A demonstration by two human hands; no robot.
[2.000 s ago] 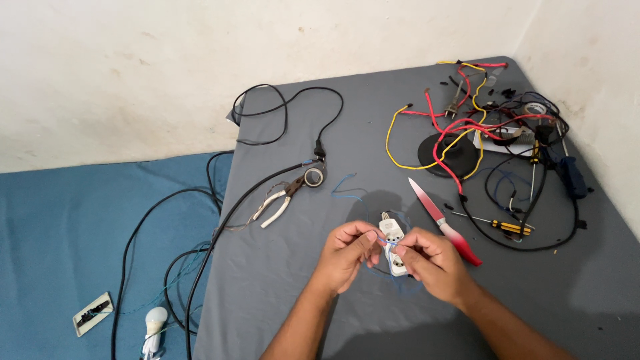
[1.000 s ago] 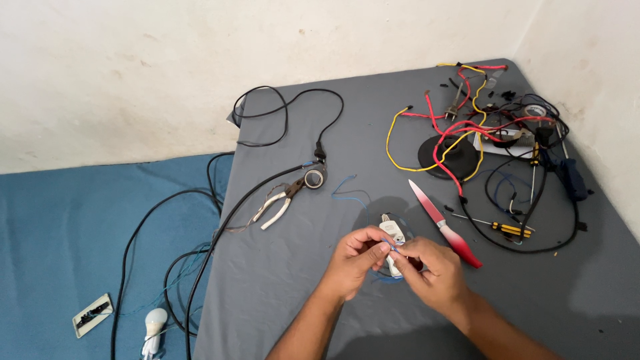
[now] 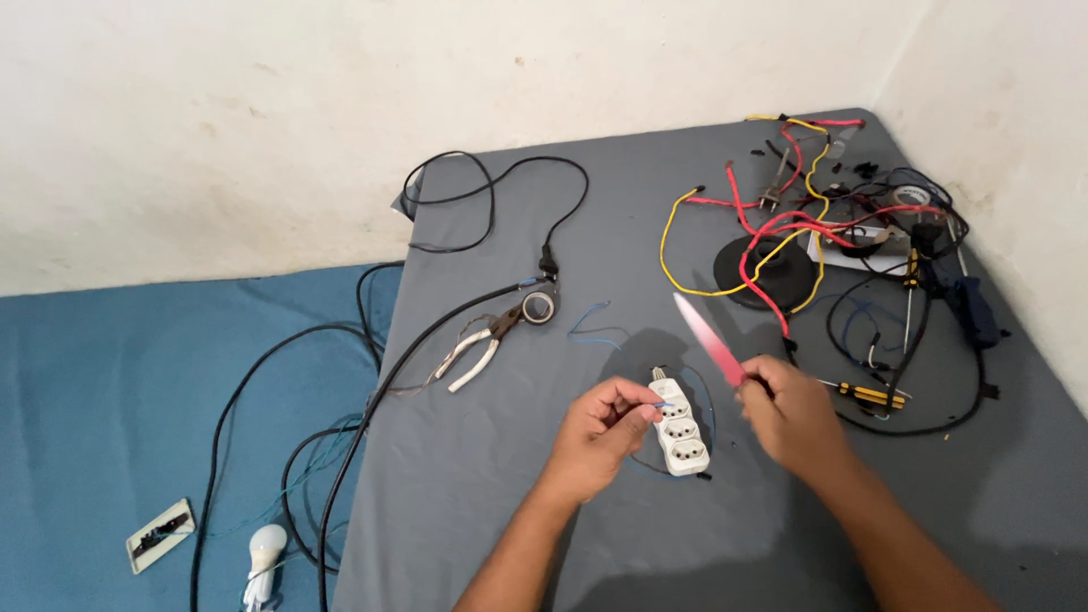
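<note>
Between the thumb and index finger of my left hand [image 3: 603, 438] is the end of a thin blue wire [image 3: 665, 405], over the top of a white three-outlet power strip [image 3: 680, 429]. The strip lies on the grey cloth, and a thin wire curves around it. My right hand [image 3: 786, 412], to the right of the strip, grips a knife with a red and white blade [image 3: 707, 340]; the blade points up and to the left. A short piece of blue wire [image 3: 586, 333] lies up and left of the strip.
Pliers with white handles [image 3: 476, 353] and a tape roll [image 3: 538, 308] lie at left near black cables. Red and yellow wires [image 3: 786, 223], a black round base [image 3: 763, 272] and screwdrivers [image 3: 871, 395] crowd the right. A light bulb [image 3: 267, 548] sits on the blue surface at lower left.
My right hand has left the wire, moved up and right, and taken hold of the knife, which lay on the cloth. My left hand has moved slightly left and still pinches the wire.
</note>
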